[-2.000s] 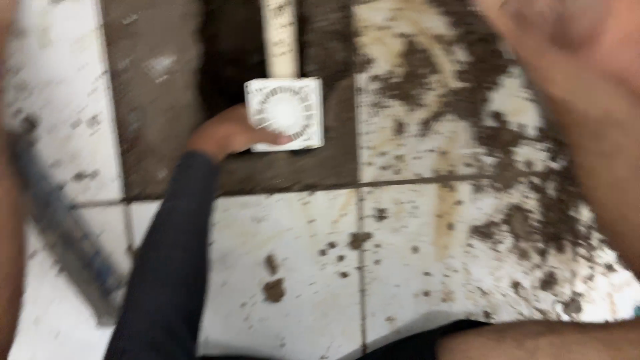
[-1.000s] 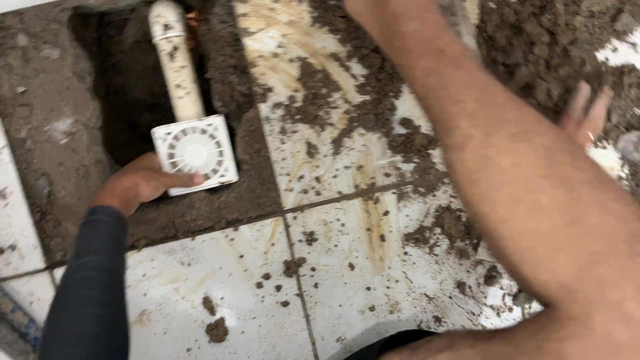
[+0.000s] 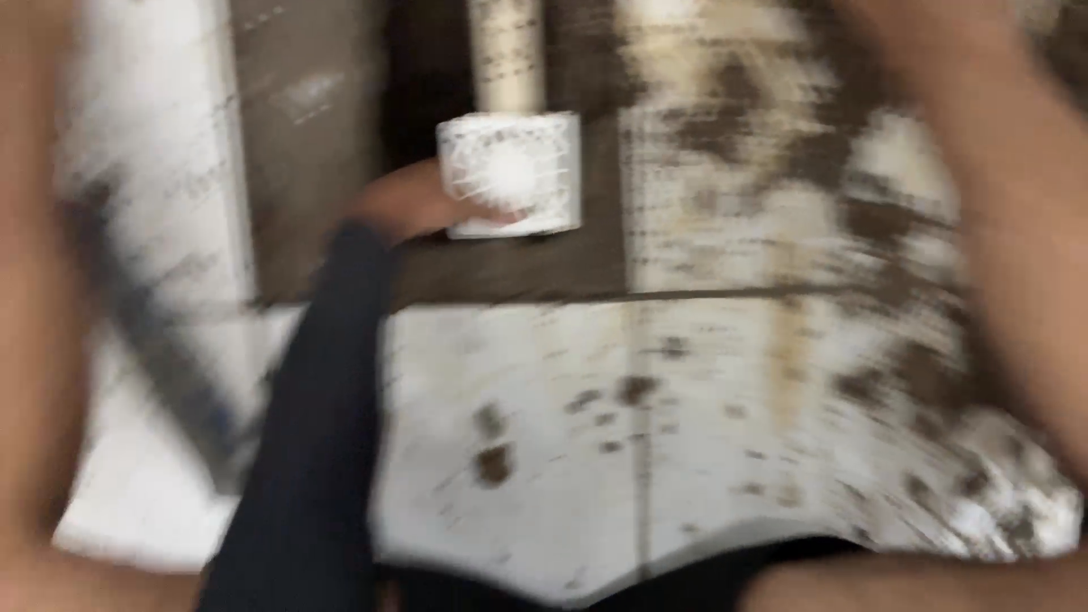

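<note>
My left hand (image 3: 416, 202), in a dark sleeve, holds a square white plastic drain grate (image 3: 512, 174) by its lower left side, thumb on the front face. The grate has a round slotted pattern and faces up toward the camera. Directly above it in the view, a cream plastic pipe (image 3: 508, 59) spattered with dirt runs to its top edge; whether the two are joined cannot be seen. Both lie over a dark dug-out hole (image 3: 421, 81) in the floor. My right hand is out of view. The picture is strongly blurred.
Bare brown ground (image 3: 314, 170) borders the hole. White floor tiles (image 3: 544, 357) around it carry dirt clumps (image 3: 495, 465) and brown smears. A long grey bar-like object (image 3: 166, 348) lies at the left. My bare legs frame both sides.
My left hand keeps hold of the grate throughout. The right hand, seen at the far right a second ago over soil, is out of view. The view has swung left.
</note>
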